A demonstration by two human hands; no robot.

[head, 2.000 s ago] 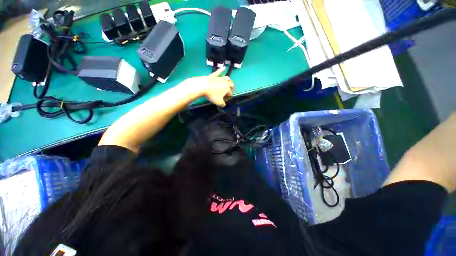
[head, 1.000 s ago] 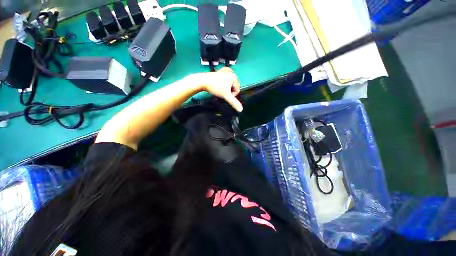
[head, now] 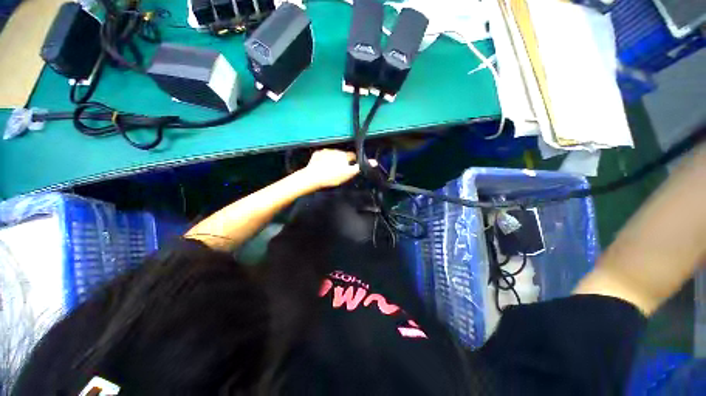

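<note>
My left hand (head: 337, 166) is closed round black cables (head: 363, 158) just off the bench's front edge. The cables run down from two black units (head: 364, 46) (head: 401, 52) standing side by side on the green bench (head: 441, 89). Their ends hang loosely over my lap. One black cable (head: 534, 199) stretches from near my left hand across the crate to the right edge of the picture. My right forearm reaches out at the right, and its hand is outside the picture.
More black units (head: 280, 50) (head: 193, 76) (head: 72, 40) and a coiled cable (head: 116, 124) lie on the bench's left. A white power strip (head: 232, 9) is at the back, papers (head: 553, 69) at the right. A film-lined blue crate (head: 457, 263) holds a unit; another crate (head: 108, 240) is at left.
My left hand has moved down from the two units to the cables below the bench edge. The stretched cable now hangs lower across the crate. My right forearm is back in view.
</note>
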